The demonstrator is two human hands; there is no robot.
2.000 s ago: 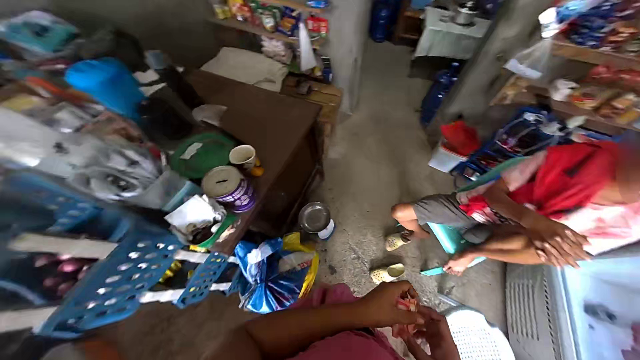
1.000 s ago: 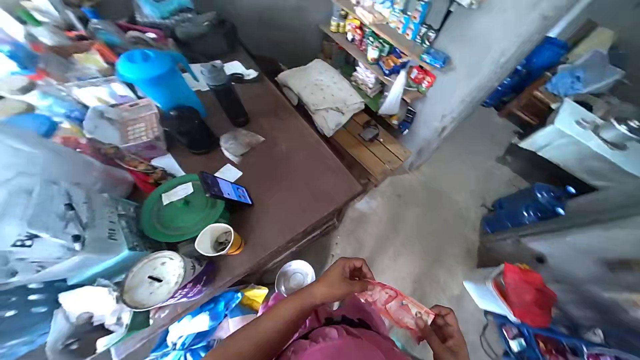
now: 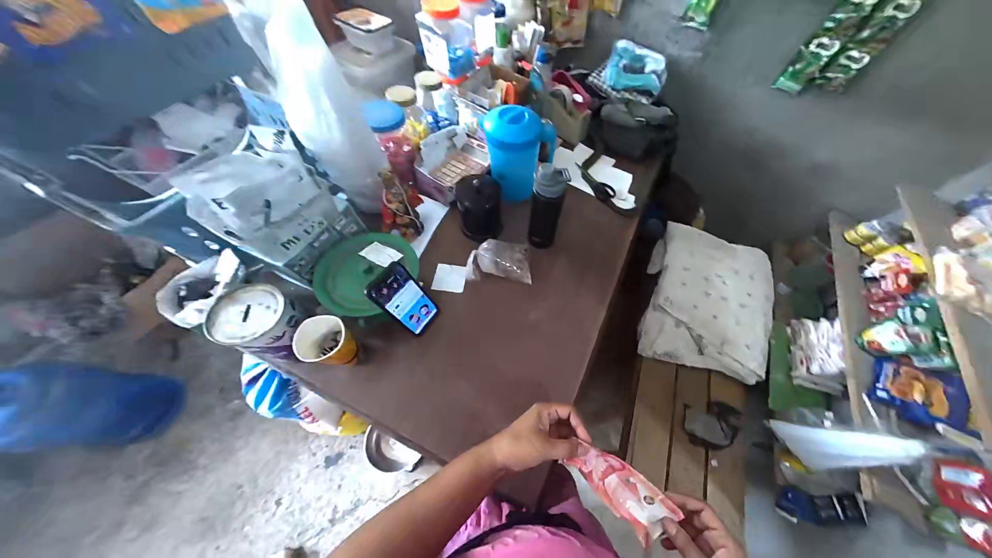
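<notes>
A reddish banknote (image 3: 622, 490) is stretched between my two hands, low in the view. My left hand (image 3: 539, 438) pinches its upper left end, close to the front corner of the brown table (image 3: 496, 349). The lower right end is held by the fingers of my right hand (image 3: 697, 531). On the table lie a lit smartphone (image 3: 403, 297), which leans on a green plastic lid or plate (image 3: 341, 275), and a small clear plastic bag (image 3: 502, 261). A paper cup (image 3: 322, 339) with small things inside stands by a round tin with a slotted lid (image 3: 245, 314).
A blue pitcher (image 3: 513, 155), a black tumbler (image 3: 548, 209), a dark jar (image 3: 477, 208) and scissors (image 3: 598, 184) are farther back on the table. To the right are a wooden bench (image 3: 674, 418) with folded cloth (image 3: 709, 302) and shelves of packets (image 3: 914, 341). A metal bowl (image 3: 390, 451) sits below the table edge.
The view has swung strongly towards the table. Two seconds ago my hands were close together; one second ago they were apart with the banknote stretched between them, as it is now.
</notes>
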